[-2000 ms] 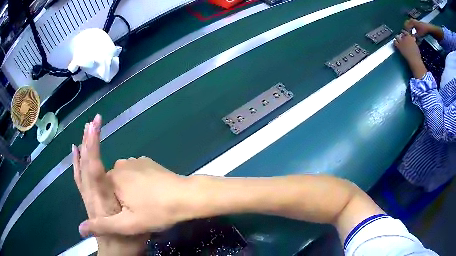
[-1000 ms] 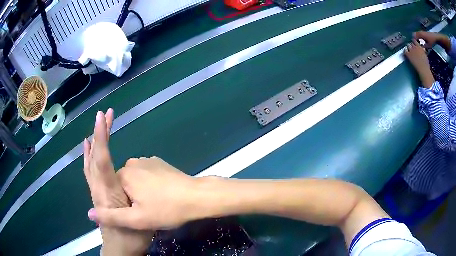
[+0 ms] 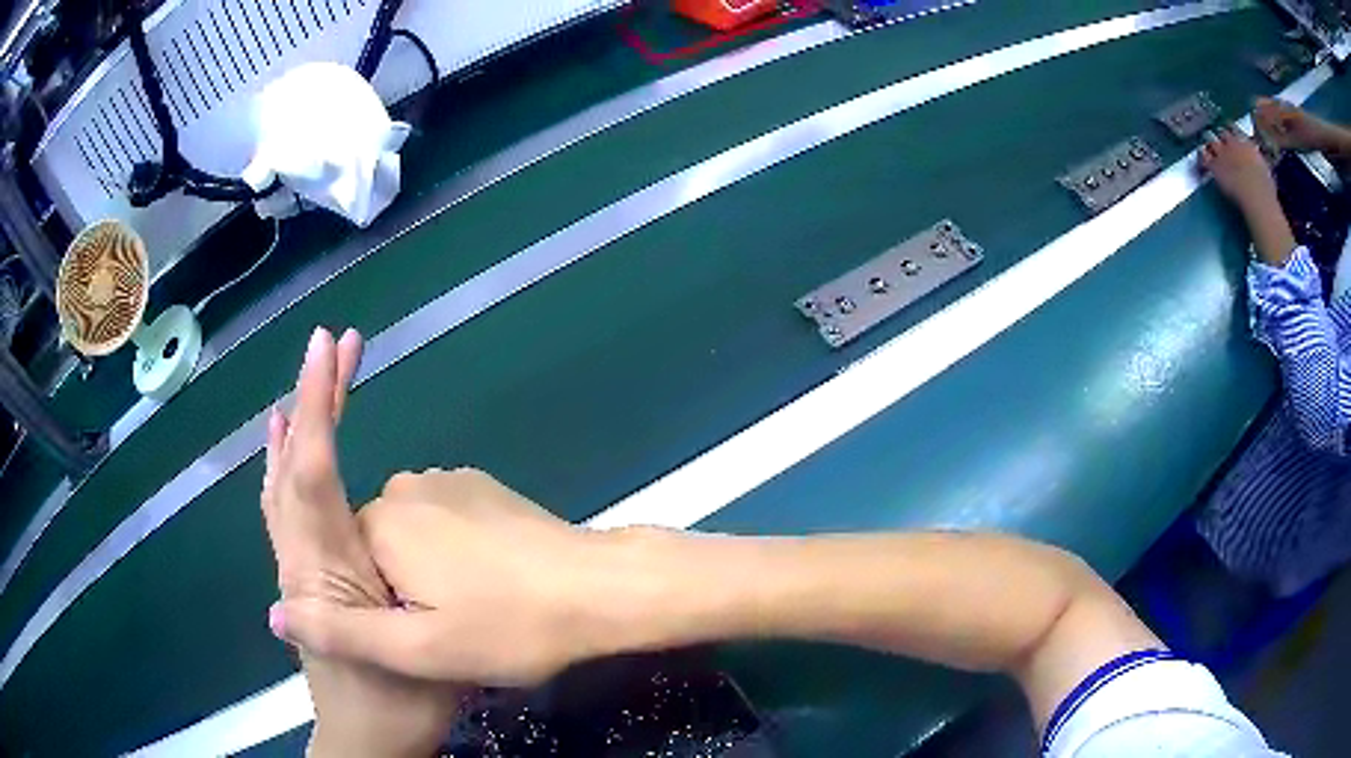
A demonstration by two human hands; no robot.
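Observation:
My left hand (image 3: 308,511) stands upright at the lower left, fingers extended upward, holding nothing. My right hand (image 3: 482,585) is closed around the base of my left hand, its thumb across it; my right forearm reaches in from the right. A grey metal bar (image 3: 859,301) with a row of round studs lies on the green conveyor belt (image 3: 593,356), up and right of my hands and touching neither. A dark tray (image 3: 726,718) with tiny shiny rings (image 3: 630,733) lies below my right forearm, partly hidden by it and cut by the bottom edge.
A white edge strip (image 3: 800,422) runs between belt and glossy green bench (image 3: 1067,385). More bars (image 3: 1111,175) lie farther right near another person's hands (image 3: 1242,170). A fan (image 3: 104,289) and a white cloth-like bundle (image 3: 326,144) are on the far side.
The bars have shifted up and right along the belt, away from my hands. The view has shifted slightly. My hands keep the same clasped pose.

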